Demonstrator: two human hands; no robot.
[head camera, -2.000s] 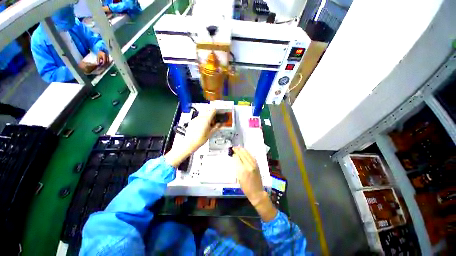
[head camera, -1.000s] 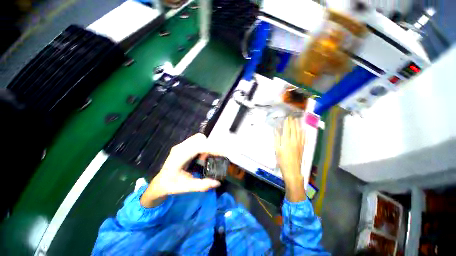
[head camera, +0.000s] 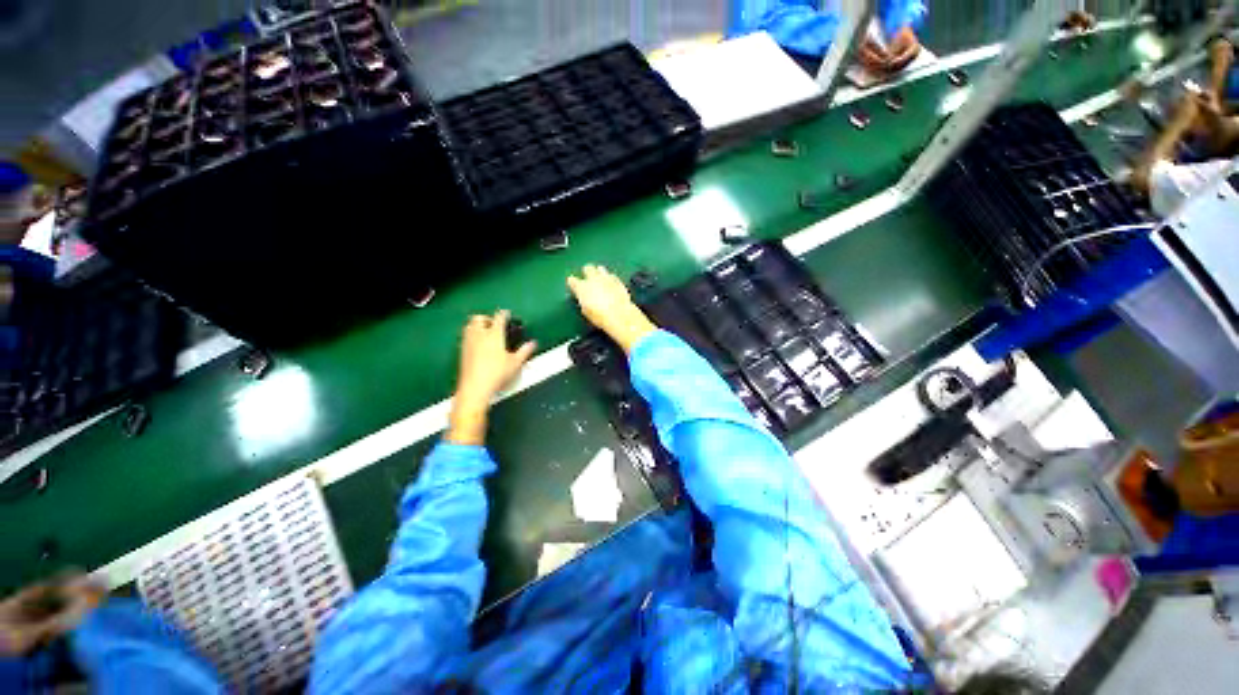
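My left hand (head camera: 489, 367) is over the near edge of the green belt. A small dark housing (head camera: 514, 331) shows between its thumb and fingers. My right hand (head camera: 609, 307) reaches over the belt beside it, palm down. Its fingertips point away from me, and I cannot tell if they hold anything. Another small housing (head camera: 643, 280) lies on the belt just right of this hand. The black blister tray (head camera: 802, 333) lies right of my hands, partly covered by my right sleeve.
Black tray stacks (head camera: 571, 129) stand across the belt. A white perforated tray (head camera: 252, 584) and a neighbour's hand (head camera: 52, 611) are at lower left. White paper scraps (head camera: 595, 486) lie on the bench. The white press base (head camera: 842, 475), with a black bar (head camera: 938, 435), is at right.
The view has swung left from the press to the belt. My right hand has left the press fixture and my left hand has left the bench's front; both are now at the belt.
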